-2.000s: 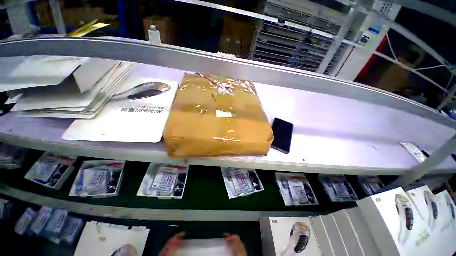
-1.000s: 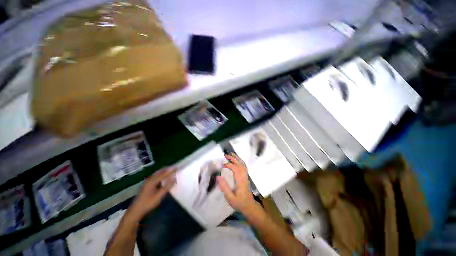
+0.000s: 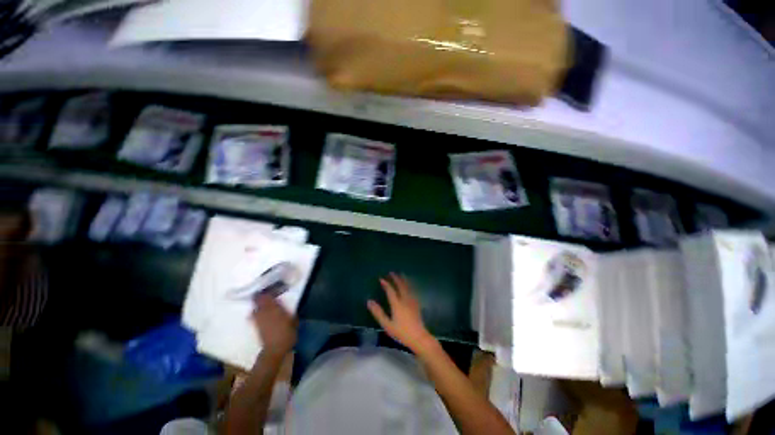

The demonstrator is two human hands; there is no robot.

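Observation:
A flat pile of white printed cartons [image 3: 225, 285] lies to the left on the green work surface. My left hand [image 3: 274, 323] is on the lower right part of its top carton, over the device picture; whether the fingers grip it is not clear. My right hand [image 3: 399, 313] is empty with fingers spread, over the green surface between the pile and the right stack. The carton stack [image 3: 552, 310] stands to the right in an overlapping row, with white edges and device pictures showing.
Accessory kits [image 3: 357, 166] lie spaced along the green belt. Small labelled packets [image 3: 140, 217] lie at the left. A brown wrapped parcel [image 3: 438, 51] and a black phone [image 3: 583, 68] are on the upper shelf. A blue plastic bag [image 3: 174, 350] is low left. Another person's arm shows at the left edge.
The view has swung left. The carton that was between my hands is no longer there. My left hand has moved onto the left pile; my right hand is open and empty.

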